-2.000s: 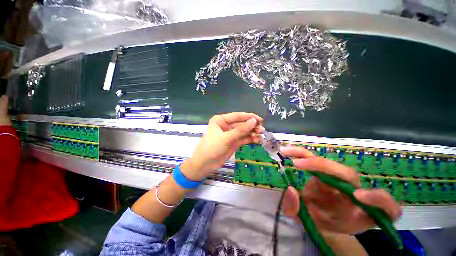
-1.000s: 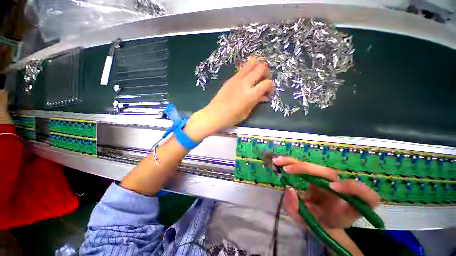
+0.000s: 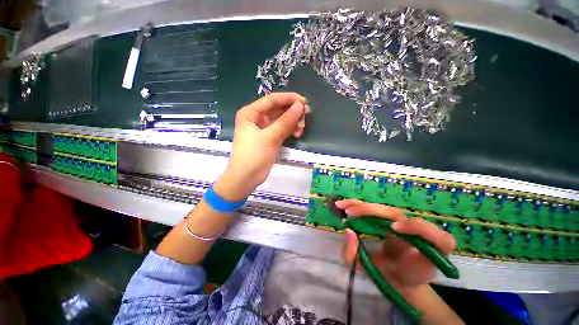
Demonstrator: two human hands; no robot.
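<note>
My left hand (image 3: 263, 136), with a blue wrist strap (image 3: 223, 199), is above the near edge of the green mat, left of the parts heap. Its thumb and index finger are pinched together around a tiny part that barely shows at the fingertips. My right hand (image 3: 399, 244) holds green-handled pliers (image 3: 379, 279), their handles spread and their jaws over the left end of the circuit board panels (image 3: 438, 206). The heap of small silver metal parts (image 3: 406, 70) lies on the dark green mat (image 3: 241, 54) beyond the boards.
Left of the heap are a clear lined tray (image 3: 181, 79) and a white stick-like tool (image 3: 132, 66). More board panels (image 3: 86, 157) lie on the metal conveyor track (image 3: 190, 168) at left. A person's red garment (image 3: 44, 222) shows at far left. A dark cord (image 3: 350, 285) hangs near the pliers.
My left hand has come away from the heap, back toward me and left, with its fingertips pinched. My right hand keeps the pliers over the boards, shifted slightly left in view.
</note>
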